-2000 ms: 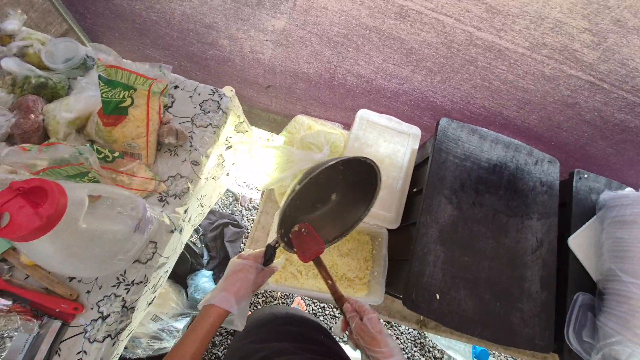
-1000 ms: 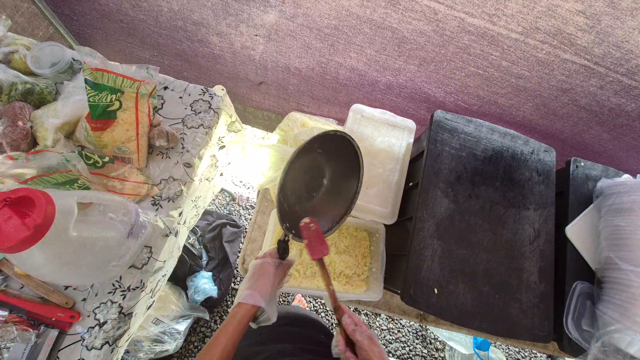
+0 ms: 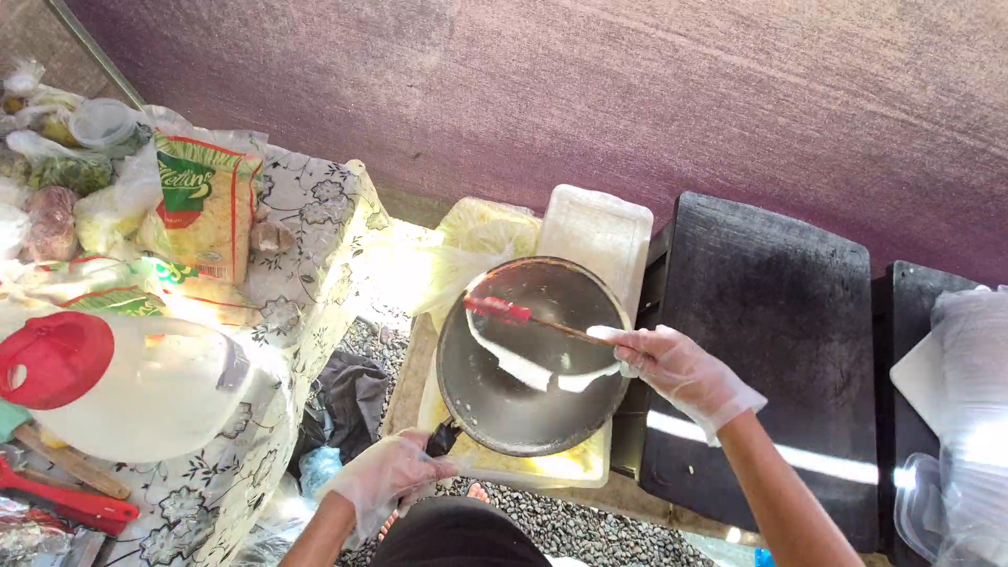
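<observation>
My left hand (image 3: pixel 394 471), in a clear plastic glove, grips the black handle of a dark frying pan (image 3: pixel 543 409). The pan is held over a plastic tub (image 3: pixel 594 466) of pale yellow shredded food, most of which it hides. In my right hand (image 3: pixel 677 366), also gloved, is the wooden handle of a red spatula (image 3: pixel 498 309). Its red head lies over the left part of the pan's inside; whether it touches the pan I cannot tell. Small whitish specks show on the pan's inner surface.
A white lid (image 3: pixel 598 228) and a tied bag of yellow food (image 3: pixel 488 228) lie behind the pan. Black bins (image 3: pixel 772 339) stand at right beside stacked clear containers (image 3: pixel 972 378). On the flowered tablecloth (image 3: pixel 319 197) at left are a red-lidded jug (image 3: pixel 157 394) and food bags (image 3: pixel 209 213).
The pan has gone from tilted to flatter and now covers much more of the tub. My right hand has moved up to the pan's right side, and the spatula head now points left.
</observation>
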